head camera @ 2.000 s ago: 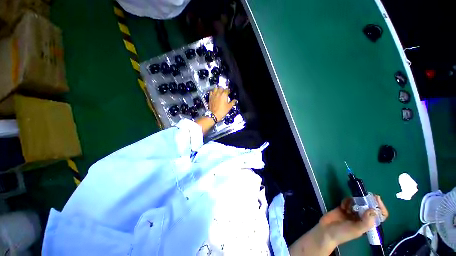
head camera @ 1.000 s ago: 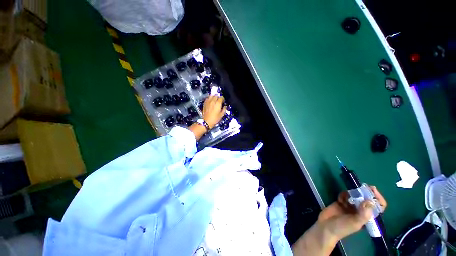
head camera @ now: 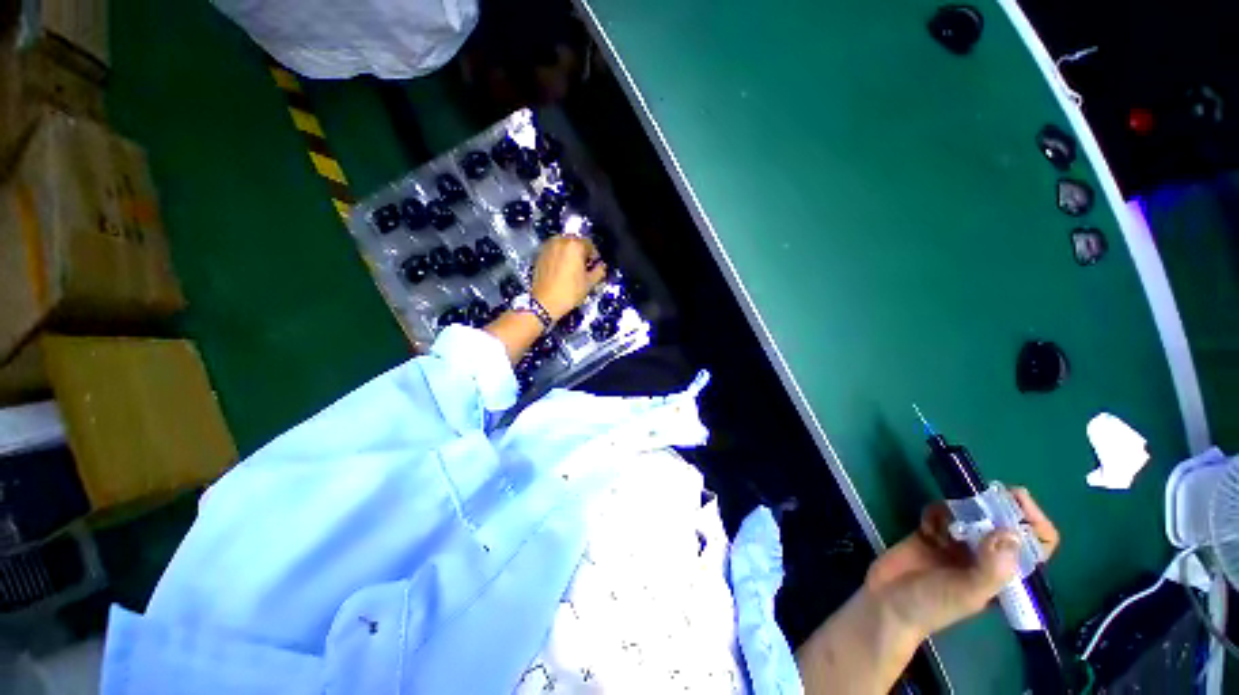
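Observation:
My left hand (head camera: 564,278) is over the right part of the clear blister tray (head camera: 385,249), which holds rows of black parts below the bench edge. Its fingers are bent down among the parts, and whether they grip one is hidden. My right hand (head camera: 958,570) rests at the near part of the green bench (head camera: 870,258) and holds the black glue syringe (head camera: 957,468) by its clear sleeve. The thin blue needle points up and to the left. A single black housing (head camera: 1042,367) lies on the bench beyond the syringe.
A crumpled white wipe (head camera: 1117,451) lies near the small fan (head camera: 1207,505) at right. Three small dark pieces (head camera: 1073,197) and another black housing (head camera: 957,27) lie along the far edge. Cardboard boxes (head camera: 95,231) stand at left. A white-covered shape (head camera: 360,27) is at top left.
My left hand has shifted slightly across the tray, and its fingers are more curled. My right hand still holds the syringe. The whole view has shifted a little.

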